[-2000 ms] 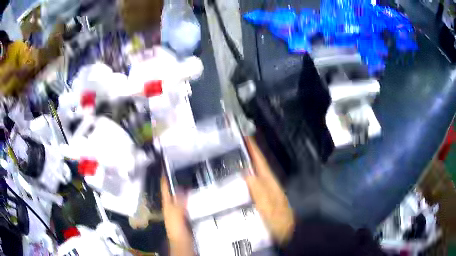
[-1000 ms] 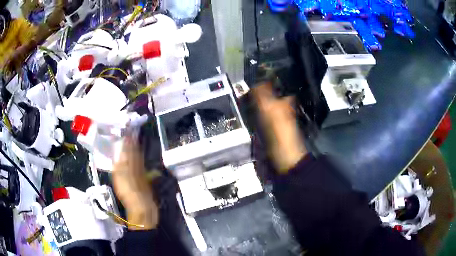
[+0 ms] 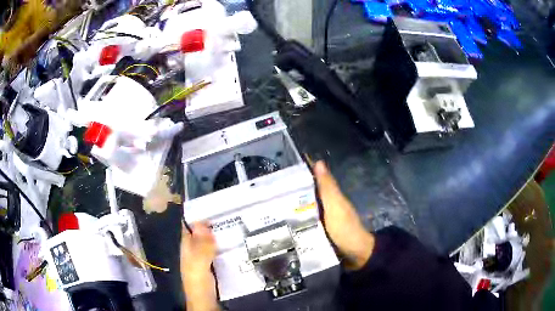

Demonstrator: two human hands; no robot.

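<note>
A silver-grey screw feeder (image 3: 274, 203) is in the lower middle of the view, tilted so its front and the shiny pick-up bracket (image 3: 272, 252) show. Its top window is open, with a dark round part and a divider inside; small grains are hard to tell. My left hand (image 3: 199, 264) grips its left side, thumb on the front. My right hand (image 3: 342, 222) is pressed flat along its right side, fingers partly hidden behind the edge.
White camera housings (image 3: 125, 143) with red caps and thin wires crowd the left. A black electric screwdriver (image 3: 325, 82) lies behind the feeder. A second feeder (image 3: 447, 91) stands at right, blue parts (image 3: 474, 21) behind it. A carton of white parts (image 3: 499, 258) is lower right.
My hands, apart from the feeder's sides one second ago, now hold it. The feeder has tilted, showing more of its front, and its window looks emptier of screws. The black screwdriver shows more clearly.
</note>
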